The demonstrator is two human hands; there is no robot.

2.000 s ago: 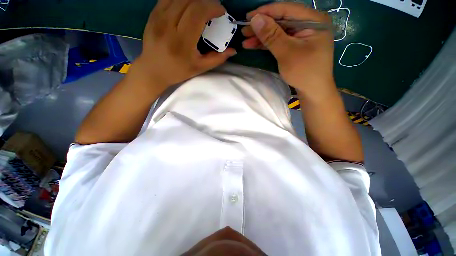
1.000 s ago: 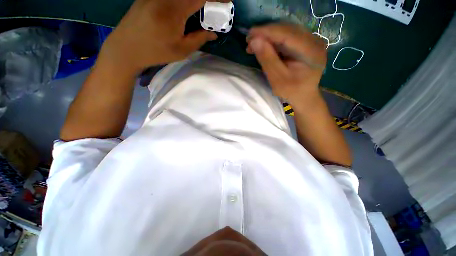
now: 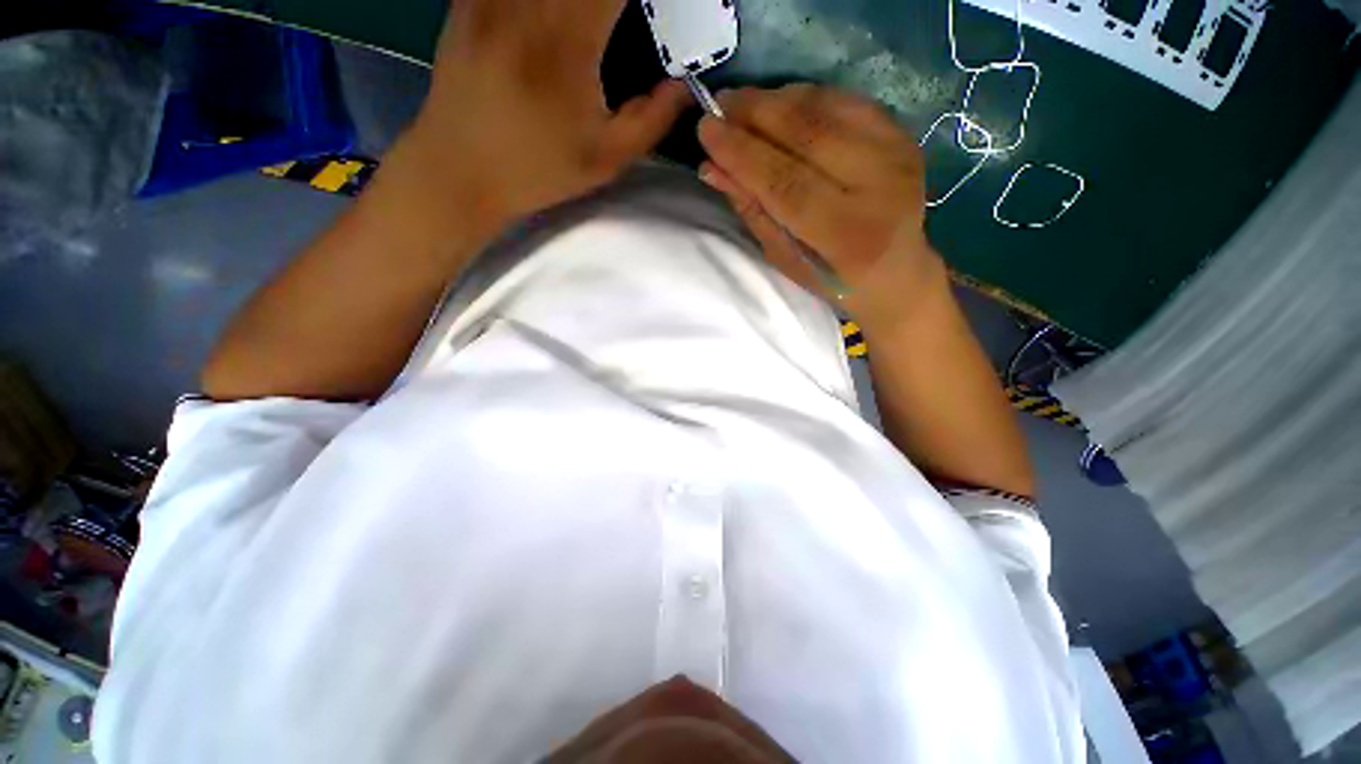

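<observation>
A white rounded-square piece [image 3: 693, 30] with small dark edge cut-outs lies over a dark housing at the top edge of the view, partly cut off. My left hand [image 3: 537, 90] holds the housing from its left side, thumb below it; its fingertips are hidden or out of view. My right hand [image 3: 828, 179] holds thin silver tweezers [image 3: 703, 97], their tip at the lower edge of the white piece. The rear of the tweezers shows below the palm.
Several thin white rings [image 3: 1040, 196] lie on the green mat [image 3: 1149, 209] at the right. A white strip with dark windows [image 3: 1179, 42] lies behind them. White sheeting [image 3: 1239, 373] hangs at the right. A blue container [image 3: 246, 112] stands at the left beyond the mat's edge.
The tweezers have come back to the white piece's lower edge, after being away from it a second ago. My right hand has turned, with the tweezers now slanting down to the right.
</observation>
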